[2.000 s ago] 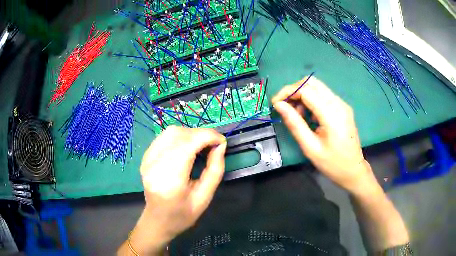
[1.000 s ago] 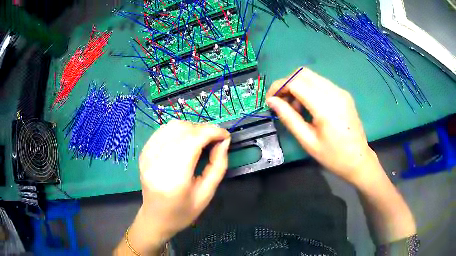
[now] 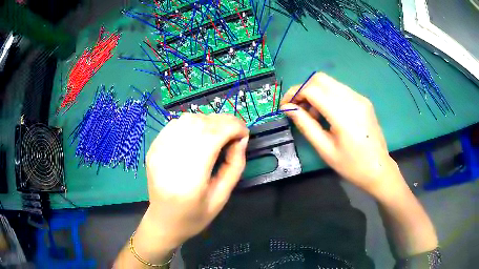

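The black carrier (image 3: pixel 288 161) lies in front of me, holding several green circuit boards (image 3: pixel 223 87) with red, blue and dark wires standing up from them. My left hand (image 3: pixel 197 163) is over the lower left of the nearest board, thumb and forefinger closed on a blue wire (image 3: pixel 266 117). My right hand (image 3: pixel 336 126) is at the board's right end, thumb and forefinger pinching a blue wire (image 3: pixel 304 86) that sticks up above the fingers. The wire ends inside my fingers are hidden.
A red wire pile (image 3: pixel 89 68) and a blue wire pile (image 3: pixel 111 128) lie left of the carrier. A black fan (image 3: pixel 40 157) stands at far left. Black wires (image 3: pixel 328 21) and more blue wires (image 3: pixel 404 58) lie upper right. Blue stools (image 3: pixel 451 160) show beyond the bench edge.
My left hand has moved slightly right and up, closer to my right hand. My right hand has shifted slightly at the board's right end and still pinches a blue wire.
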